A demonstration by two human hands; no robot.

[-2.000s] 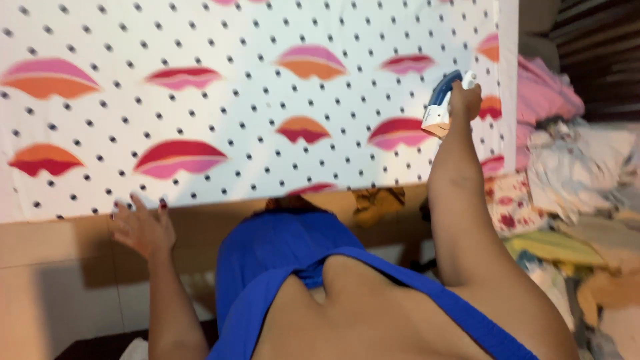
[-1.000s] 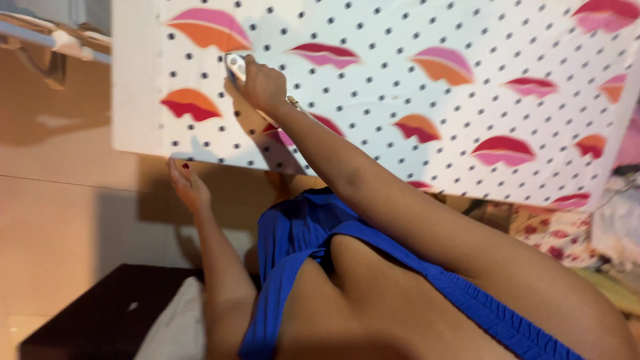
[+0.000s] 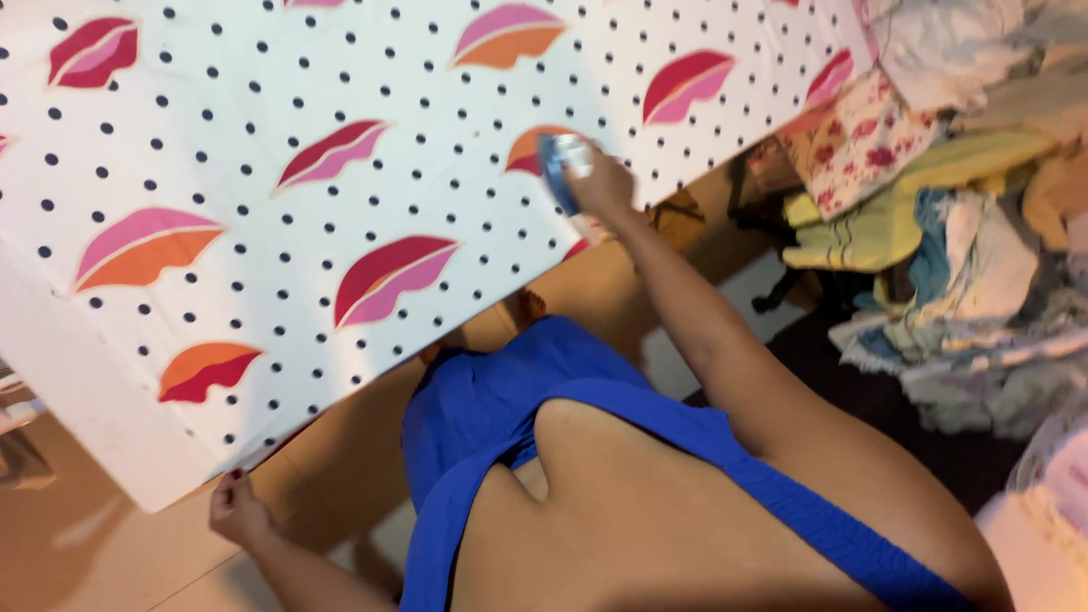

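Note:
A white cloth printed with lips and dark dots [image 3: 408,170] lies spread over a flat board, its near edge running diagonally. My right hand [image 3: 602,183] grips a blue and white clothes iron [image 3: 558,170], which rests on the cloth near that edge, over an orange and red lip print. At the board's near left corner my left hand [image 3: 238,506] pinches the edge of the cloth between thumb and fingers. The iron is slightly blurred, and its soleplate is hidden.
Heaped clothes and fabrics [image 3: 977,255] lie at the right, with a floral cloth [image 3: 863,140] among them. The white end of the board [image 3: 127,459] shows at the lower left. Below the board are dark legs with a foot [image 3: 769,302] on the tiled floor.
My right hand with the iron has moved from the left part of the cloth rightward to near its front edge. My left hand has closed on the cloth's edge. The view has turned.

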